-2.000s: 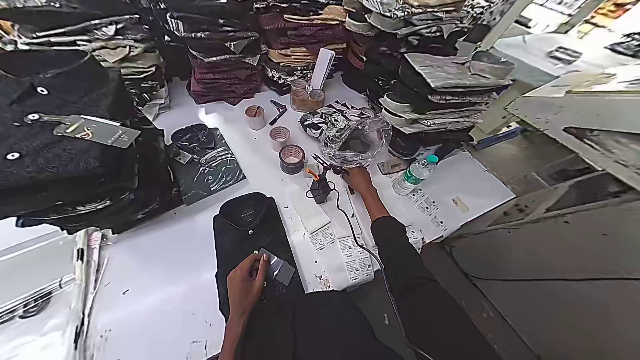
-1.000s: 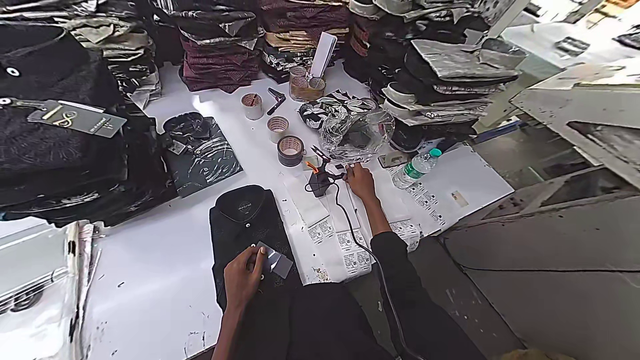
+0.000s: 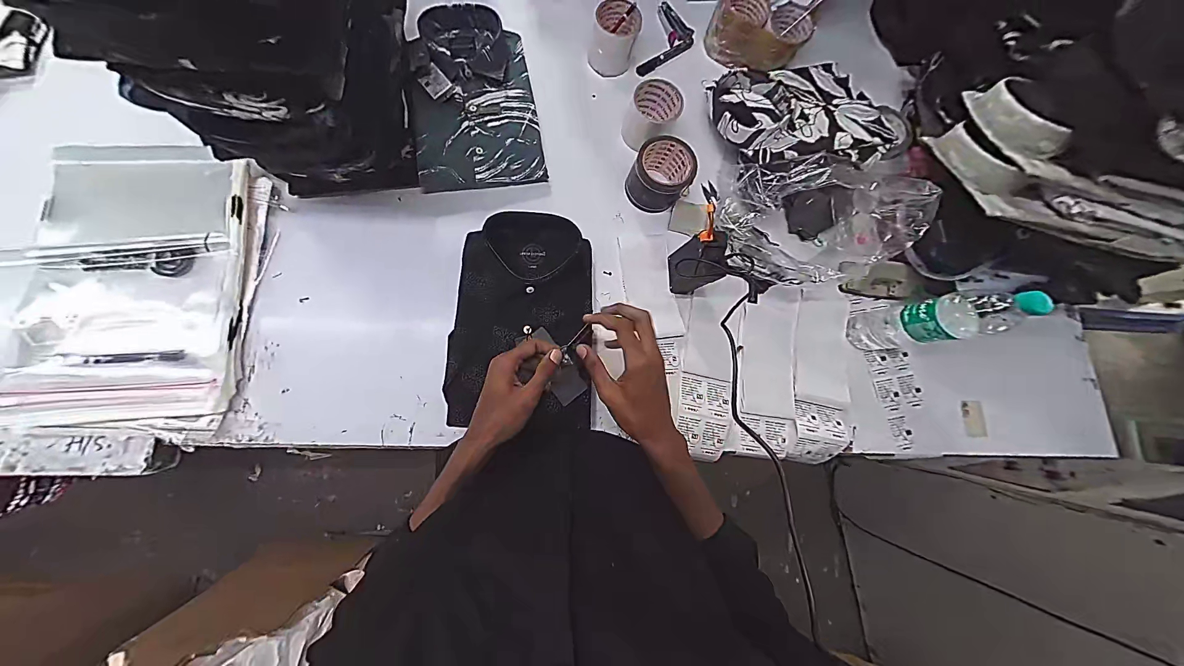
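A folded black shirt (image 3: 518, 305) lies collar up on the white table, close to its front edge. Over its lower front, my left hand (image 3: 518, 388) pinches a dark hang tag (image 3: 566, 384) near the tag's top, between thumb and fingertips. My right hand (image 3: 634, 375) is beside it at the shirt's right edge, thumb and forefinger on a thin cord or string (image 3: 580, 335) that runs to the tag. Right of the shirt stands a small black device (image 3: 698, 262) with a cable and an orange-handled tool (image 3: 709, 222); neither hand touches it.
Tape rolls (image 3: 660, 174) stand behind. Strips of printed labels (image 3: 705, 407) lie right of the shirt, near a plastic bottle (image 3: 943, 317). Clear bags (image 3: 129, 305) are stacked left. A folded patterned shirt (image 3: 479, 120) and shirt piles surround the work area. A cable (image 3: 782, 462) hangs over the front edge.
My right hand has left the black device and come to the black shirt beside my left hand. The tag is now between both hands. The view has tilted down.
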